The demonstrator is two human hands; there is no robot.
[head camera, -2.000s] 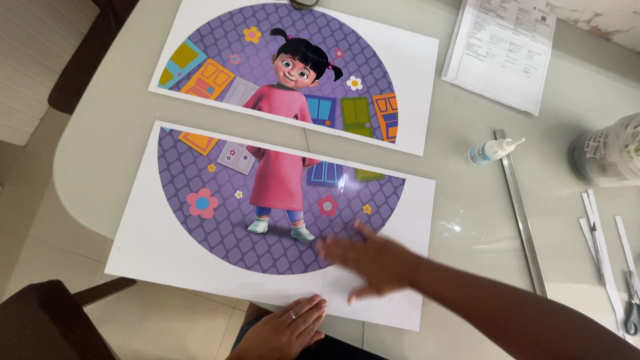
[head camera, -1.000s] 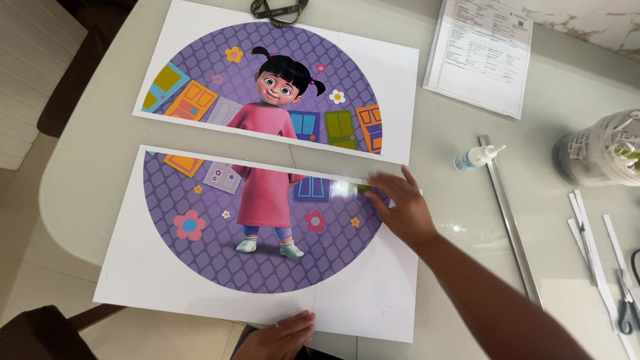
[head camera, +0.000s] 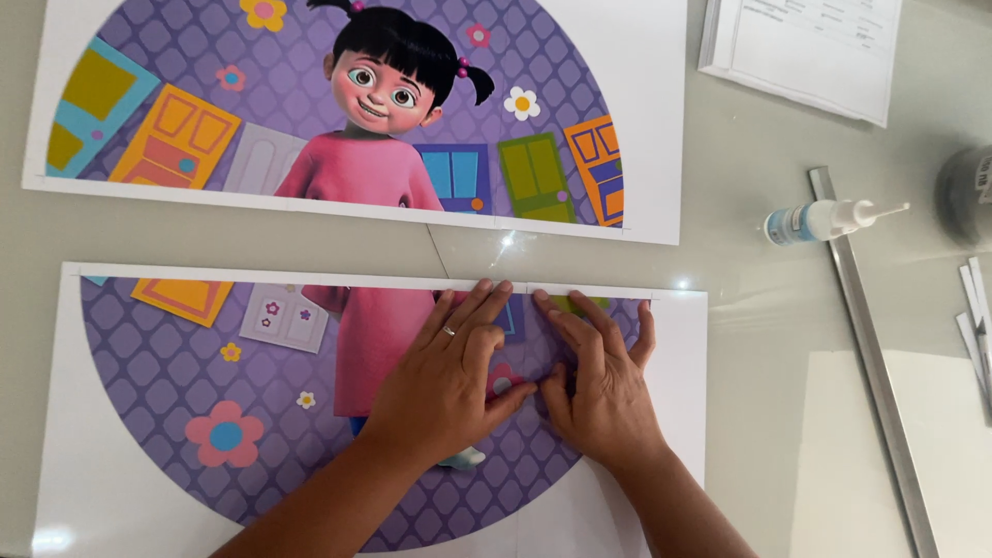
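Observation:
Two printed sheets lie apart on the glossy table. The lower sheet (head camera: 155, 372) shows the bottom of a purple circle with a pink dress, doors and flowers. The upper sheet (head camera: 256, 70) carries a cartoon figure with dark pigtails and more doors. My left hand (head camera: 457, 364), with a ring, rests flat on the lower sheet near its top edge, fingertips at the white border. Beside it, my right hand (head camera: 601, 372) presses on the same sheet with fingers spread. Neither hand grips anything.
A small glue bottle (head camera: 814, 221) lies by a metal ruler (head camera: 876, 341) on the right. Printed papers (head camera: 806, 54), a dark container (head camera: 965, 194) and white paper strips (head camera: 975, 325) are farther out. A thin dark line crosses the gap between the sheets.
My left hand has moved from the lower sheet's bottom edge up to near its top edge. My right hand now lies beside it. The view is much closer.

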